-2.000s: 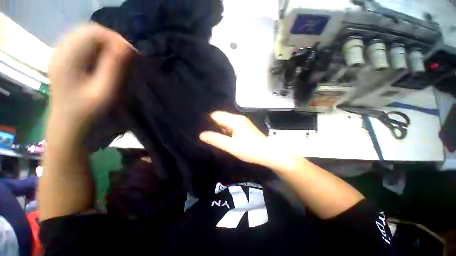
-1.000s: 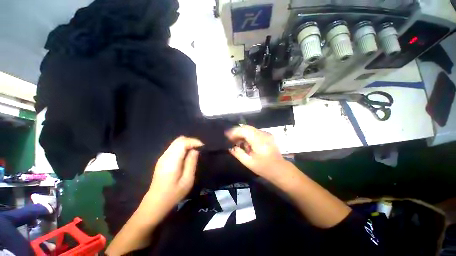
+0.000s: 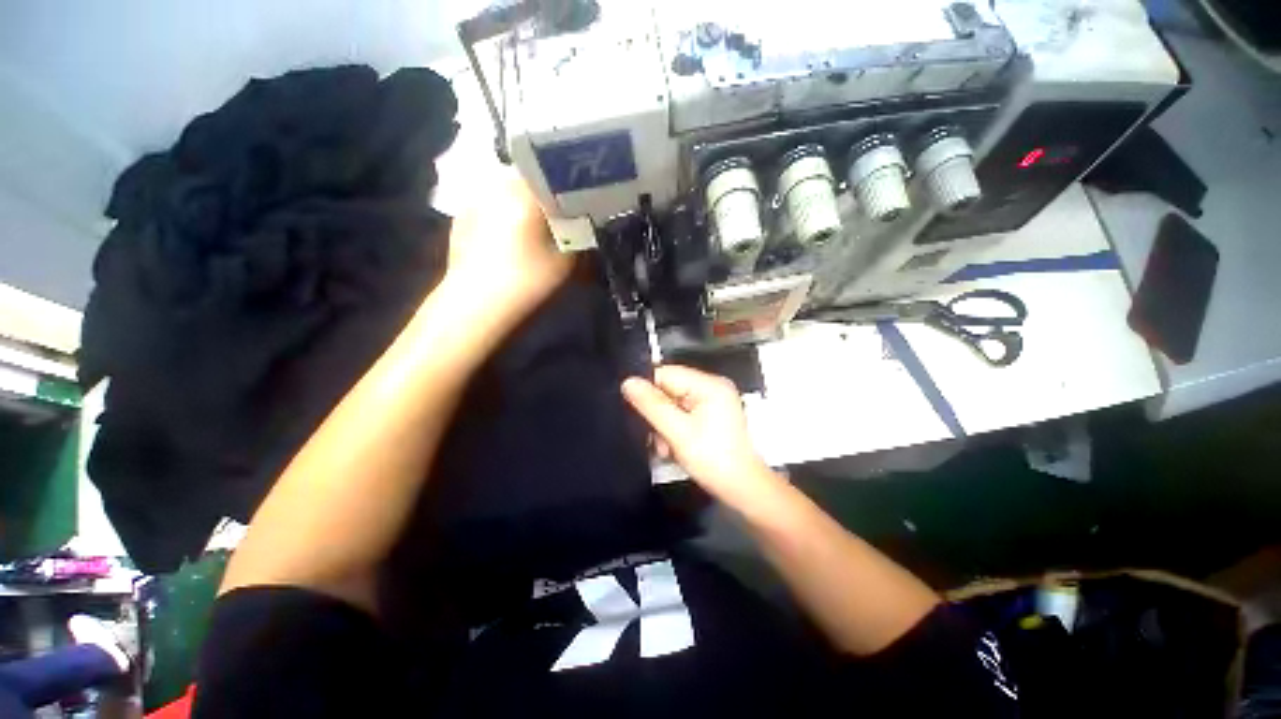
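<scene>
A black garment piece (image 3: 555, 421) lies on the cloth plate and hangs toward me, its right edge at the needle area (image 3: 635, 274) of the white overlock machine (image 3: 597, 84). My left hand (image 3: 506, 246) is on the cloth left of and behind the needle area, its fingers partly hidden by the machine head. My right hand (image 3: 700, 421) pinches the cloth's edge just in front of the needle area. The cloth joins or lies against a large crumpled black pile (image 3: 253, 281) at the left.
Dark shears (image 3: 969, 323) lie on the white table (image 3: 843, 407) right of the machine. A dark smartphone (image 3: 1174, 288) and a black scrap (image 3: 1155, 183) are at the far right. An open bin (image 3: 1124, 590) is below right. A person's leg (image 3: 56, 674) shows at lower left.
My left hand has moved forward from near my body to beside the machine head. My right hand has brought the cloth edge to the needle area. The machine appears more central in view.
</scene>
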